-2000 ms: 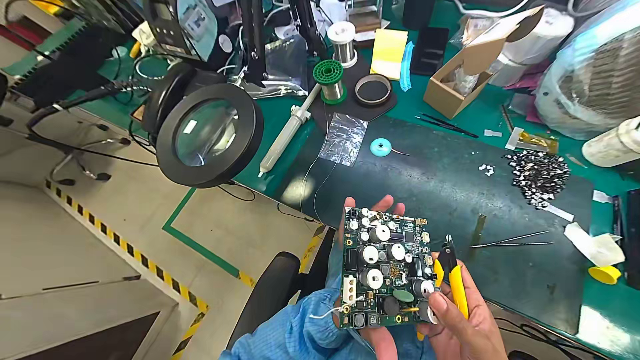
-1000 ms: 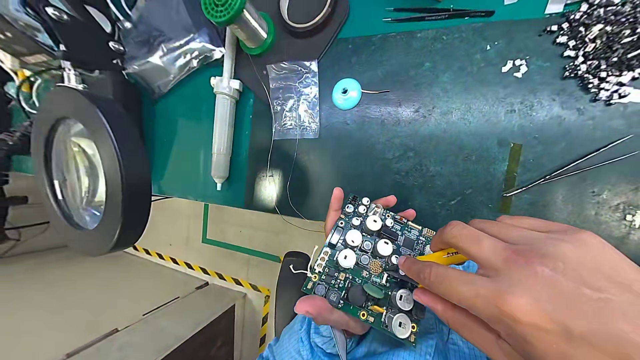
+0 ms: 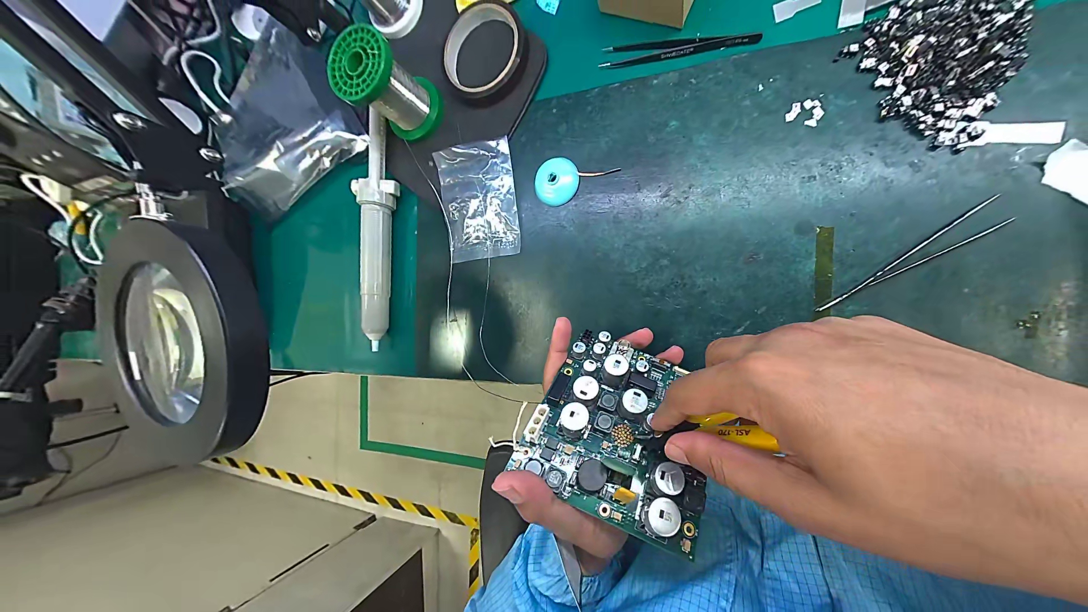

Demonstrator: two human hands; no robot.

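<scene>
My left hand (image 3: 565, 514) holds a green circuit board (image 3: 608, 433) from below, thumb at its lower left edge and fingertips past its far edge. The board carries round capacitors with white tops, a white connector and a coil. Over its right side, my right hand (image 3: 765, 416) has yellow-handled pliers or cutters (image 3: 741, 435) in its grasp; thumb and index fingertips meet near a small capacitor. The tool's jaws are hidden. A thin wire runs from the solder spool (image 3: 408, 100) down towards the board.
On the bench mat lie a blue round dispenser (image 3: 558, 182), a clear plastic bag (image 3: 480, 200), steel tweezers (image 3: 909, 255), black tweezers (image 3: 680, 49) and a pile of small parts (image 3: 943, 64). A syringe (image 3: 375, 263), a tape roll (image 3: 484, 47) and a magnifier lamp (image 3: 183, 336) are at left.
My right hand has moved from beside the board's right edge to over its right side, still holding the yellow-handled tool. The view has moved closer to the bench.
</scene>
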